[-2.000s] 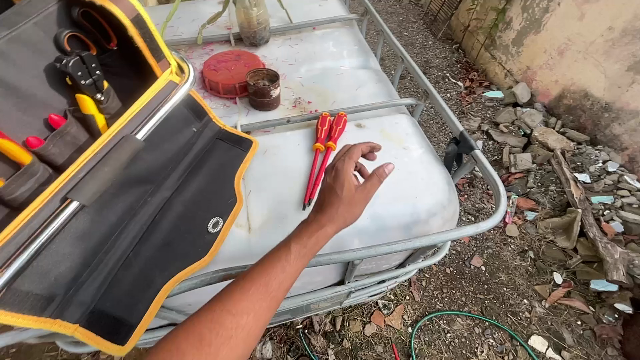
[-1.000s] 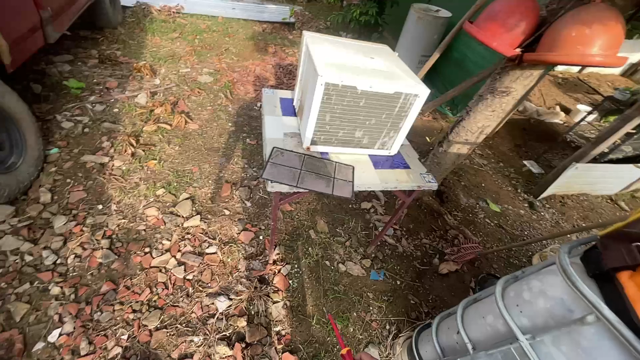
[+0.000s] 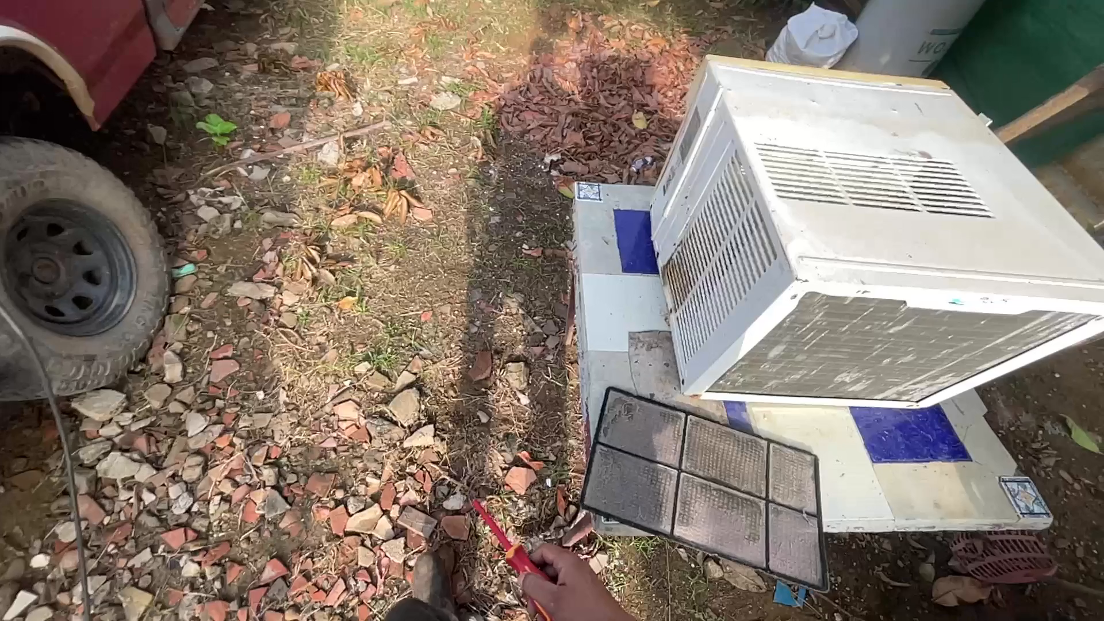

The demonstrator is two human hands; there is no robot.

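My right hand (image 3: pixel 571 584) is closed around the handle of a red and yellow insulated screwdriver (image 3: pixel 509 542) at the bottom centre, its tip pointing up and left. My left hand is out of view. To the right of my hand a dusty black-framed air filter (image 3: pixel 711 483) lies on a tiled table (image 3: pixel 862 509), part of it past the near edge. On that table stands a white window air conditioner (image 3: pixel 871 233), with side louvres and a scuffed finned coil face towards me.
At the left is a red vehicle (image 3: pixel 125 52) with a muddy tyre (image 3: pixel 82 267). Broken stone and brick rubble (image 3: pixel 259 517) covers the ground. A dry leaf pile (image 3: pixel 604 103), a white sack (image 3: pixel 812 36) and a grey cylinder (image 3: pixel 914 30) stand beyond the table.
The view has swung from the white tank and tool bag to the air conditioner, which is now nearer. Two screwdrivers lay on the tank beside a hand; one is now in my right hand.
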